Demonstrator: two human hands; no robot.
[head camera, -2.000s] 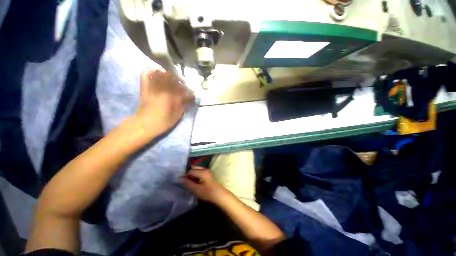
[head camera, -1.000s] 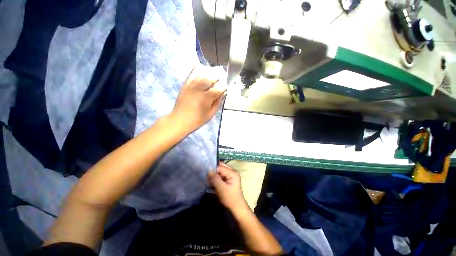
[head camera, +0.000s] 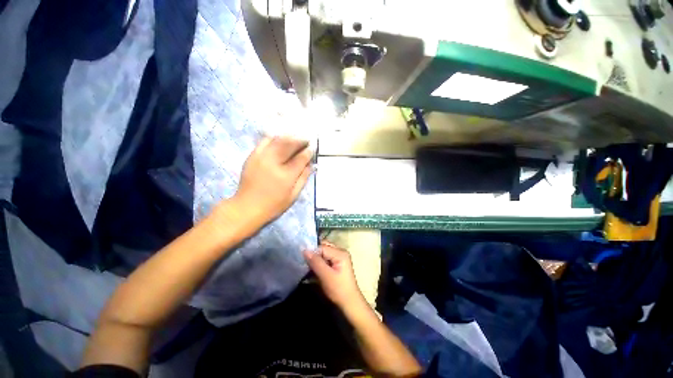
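Note:
A pale grey-blue quilted panel (head camera: 221, 125) with stitched diamond lines runs from under the cream sewing machine head (head camera: 413, 29) down over the table's front edge. Its right edge lines up below the presser foot area, which is washed out by glare. My left hand (head camera: 273, 177) lies on the panel just below the needle area, fingertips bent at its right edge. My right hand (head camera: 332, 269) pinches the same edge lower down, below the green table edge. Dark navy fabric (head camera: 159, 148) joins pale pieces to the left.
A flat black box or pad (head camera: 466, 170) and yellow-green snips (head camera: 415, 122) lie right of the needle. A yellow-orange item (head camera: 631, 221) with dark cloth is at the right table edge. Navy and pale pieces (head camera: 502, 295) are heaped below the table at right.
The view shifted. Since the previous frame, my left hand has moved down the panel, away from the needle area. My right hand still pinches the edge.

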